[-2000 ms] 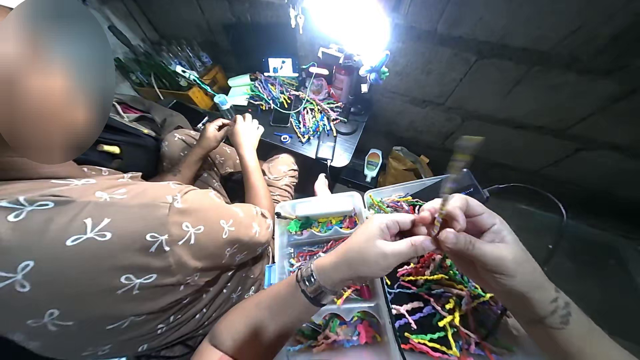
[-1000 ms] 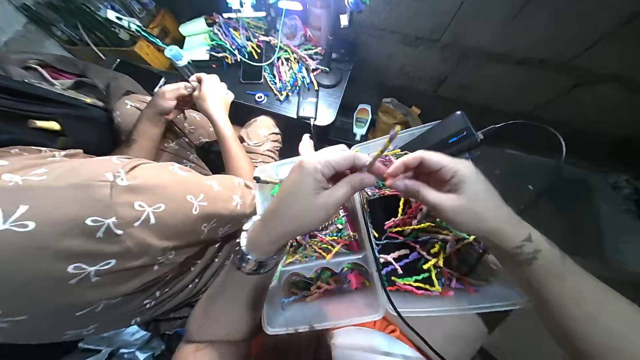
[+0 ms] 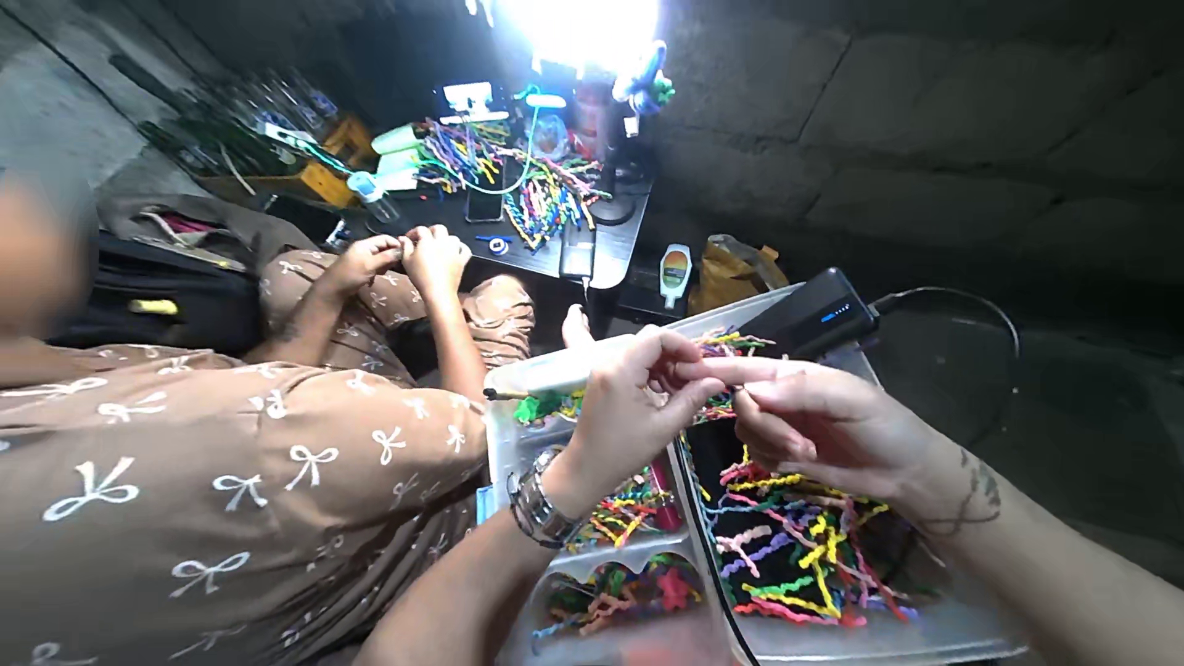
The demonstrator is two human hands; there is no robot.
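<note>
My left hand [image 3: 634,407], with a metal watch at its wrist, pinches thumb and fingers close together above a clear plastic organizer tray [image 3: 610,550]. Its fingertips meet those of my right hand [image 3: 823,416]. A small dark bit shows between the fingertips; most of whatever is held is hidden, so its kind is unclear. Beneath my right hand, colourful twisted cords [image 3: 814,546] lie loose over a black surface inside the tray's large compartment. More short cords [image 3: 629,513] fill the smaller compartments at left.
A black power bank [image 3: 814,314] with a cable rests on the tray's far edge. At left sits another person [image 3: 370,453], hands together near a dark table [image 3: 610,250] bearing cord bundles [image 3: 546,208], a phone [image 3: 485,199] and a bright lamp. A brown bag [image 3: 735,273] stands behind the tray.
The yellowish and dark twisted piece that stood up from my fingertips in the earlier frames no longer shows there. My hands remain together over the tray.
</note>
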